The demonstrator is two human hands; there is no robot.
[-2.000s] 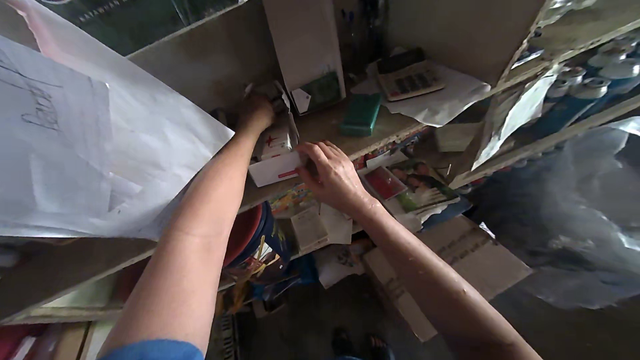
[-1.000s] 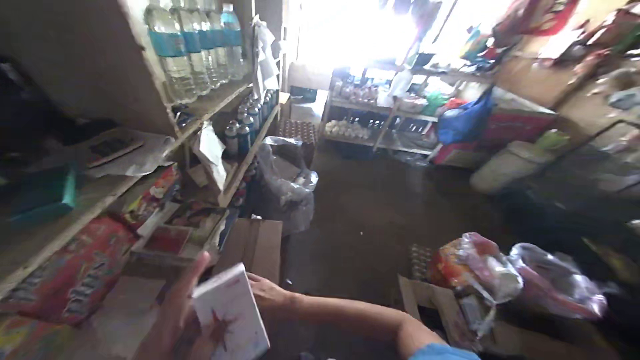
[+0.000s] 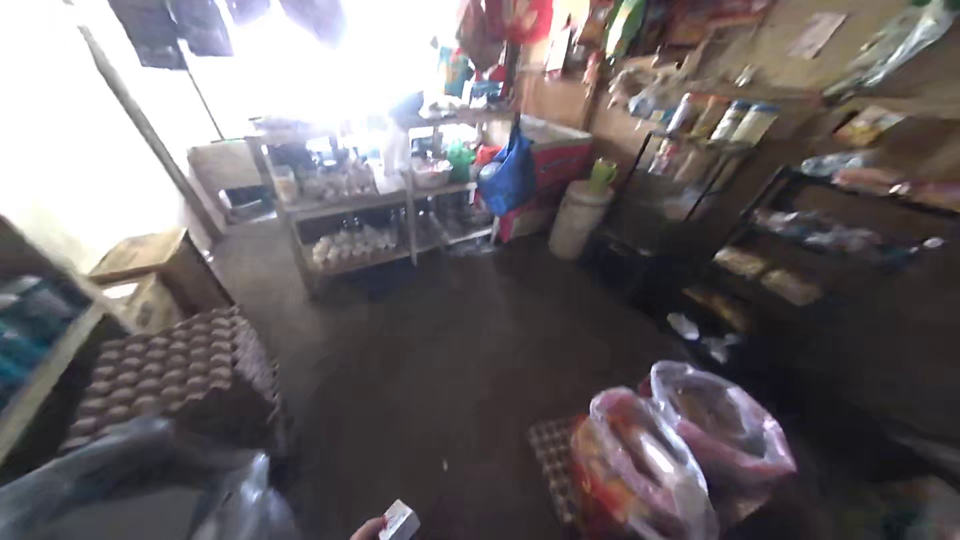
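Note:
At the bottom edge, left of centre, a fingertip of what appears to be my left hand [image 3: 368, 529] rests against a small white box [image 3: 400, 520]. Only the top end of the box shows, and the rest of the hand lies below the picture. My right hand is out of view. Both fingertip and box are above the dark floor, well left of the open plastic bags [image 3: 660, 465].
Stacked egg trays [image 3: 165, 367] and a clear plastic sheet or bag [image 3: 142, 480] lie at left. Ahead stands a shelf unit [image 3: 345, 206] with a blue bag [image 3: 510, 176]. A pale bin [image 3: 581, 221] and dark racks [image 3: 832, 225] line the right.
The view has swung right, from the cluttered shelf to the room. A second ago both hands were at the white box; now only a fingertip and the box's end show at the bottom edge.

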